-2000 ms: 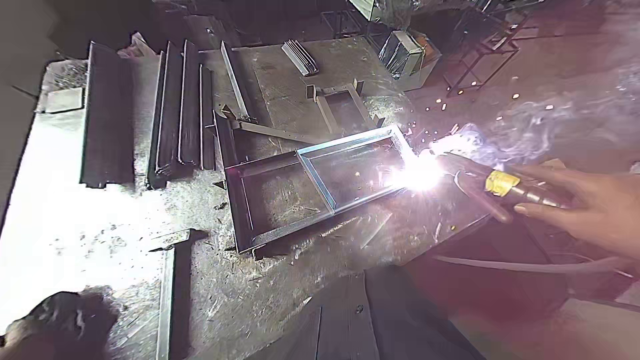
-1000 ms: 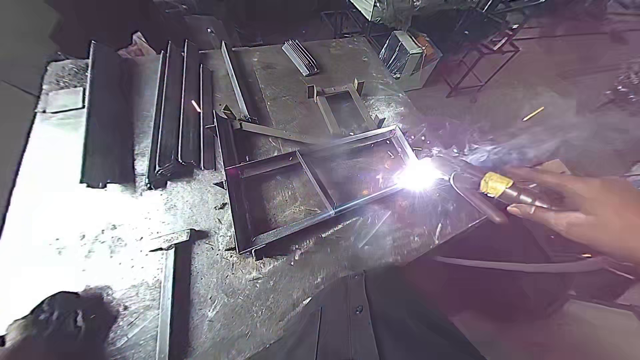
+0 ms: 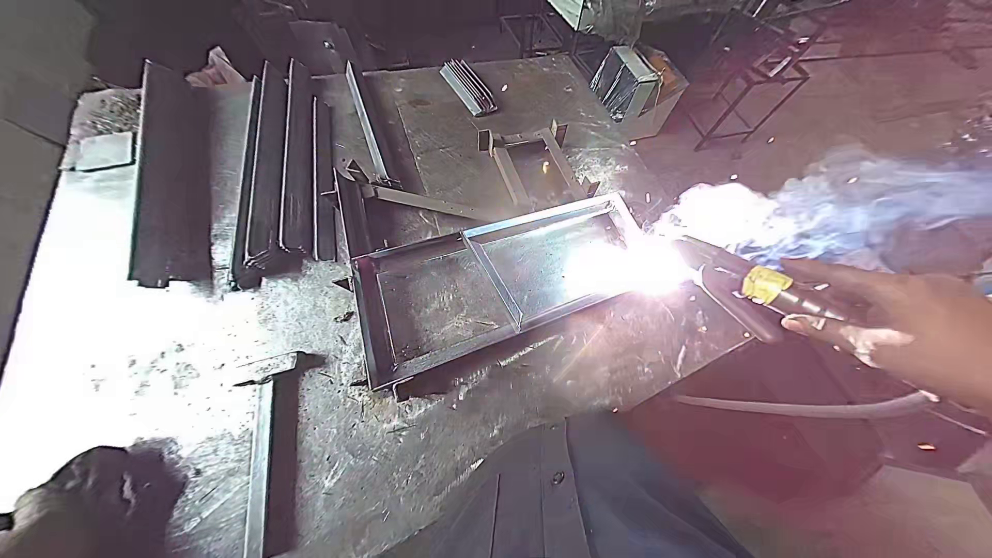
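Observation:
A rectangular steel frame point(image 3: 434, 358) with one crossbar lies on the metal worktable point(image 3: 349, 465). At its right end a welding arc glares, with smoke and sparks drifting right. My right hand point(image 3: 891, 322) grips a dark welding electrode holder point(image 3: 806, 301) wrapped in yellow tape, its front end at the arc. The glare hides the joint and the electrode. My left hand point(image 3: 74, 504) is a dark shape at the lower left, near a slag hammer point(image 3: 260, 465); whether it holds anything cannot be made out.
Several long steel angle pieces point(image 3: 267, 170) lie at the back left. A smaller steel frame point(image 3: 508, 174) and a bundle of short strips point(image 3: 468, 87) lie behind the main frame. A cable point(image 3: 806, 407) hangs at the right. A box point(image 3: 643, 93) and metal stands point(image 3: 752, 101) are beyond the table.
The arc's glare is broader than a second ago, and the smoke is thicker and brighter. My right hand has stayed in nearly the same place.

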